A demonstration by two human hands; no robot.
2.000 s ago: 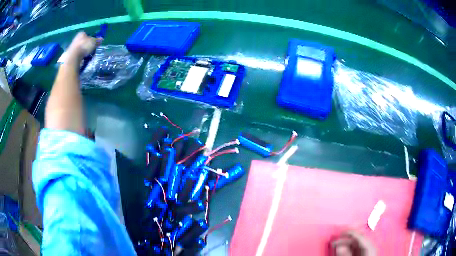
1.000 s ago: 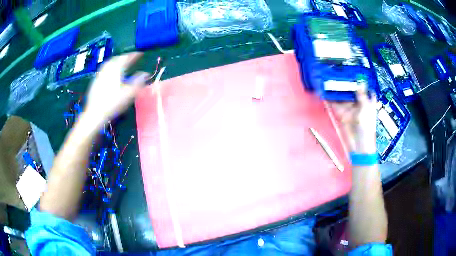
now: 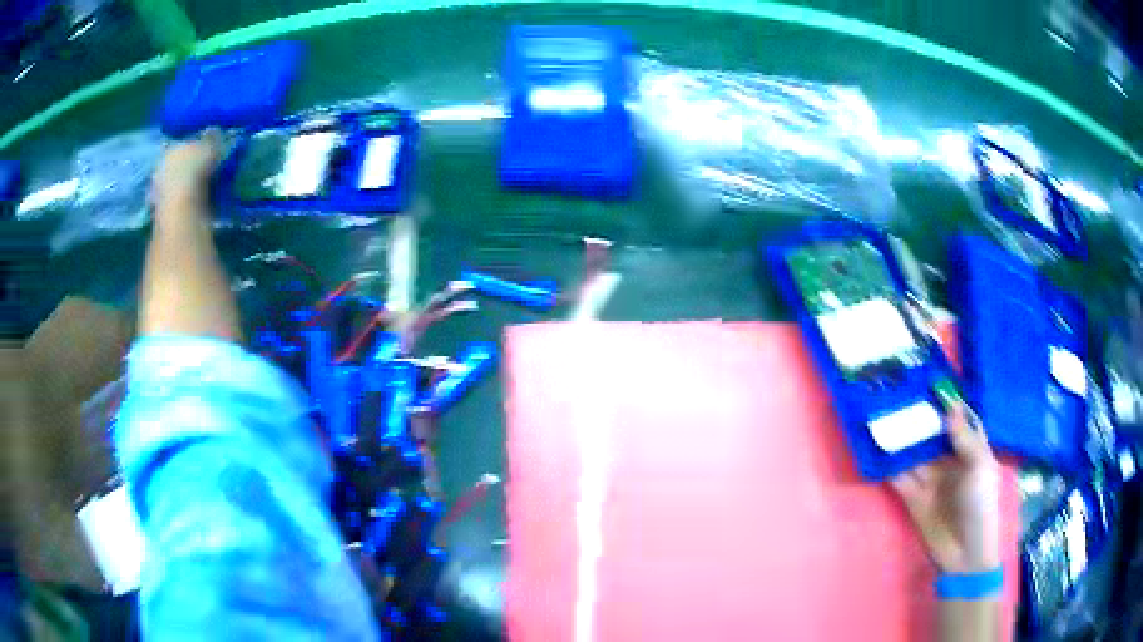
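My right hand (image 3: 946, 495) holds a front housing with board (image 3: 865, 339) over the right part of the pink-red mat (image 3: 740, 477). Its green board and two white areas face up. My left hand (image 3: 188, 169) is blurred and reaches to the back left, at the left end of another open housing (image 3: 335, 169) and just below a plain blue cover (image 3: 234, 85). Its fingers are too blurred to tell whether they grip anything.
Battery packs (image 3: 389, 401) with thin leads lie piled left of the mat. A blue cover (image 3: 570, 138) lies at the back middle, another (image 3: 1022, 351) at the right. Clear plastic film (image 3: 777, 138) lies at the back. A carton (image 3: 63, 364) stands at the left.
My left hand has moved away to the back left. My right hand still holds the housing, now turned and lower against the mat. The view has swung left.
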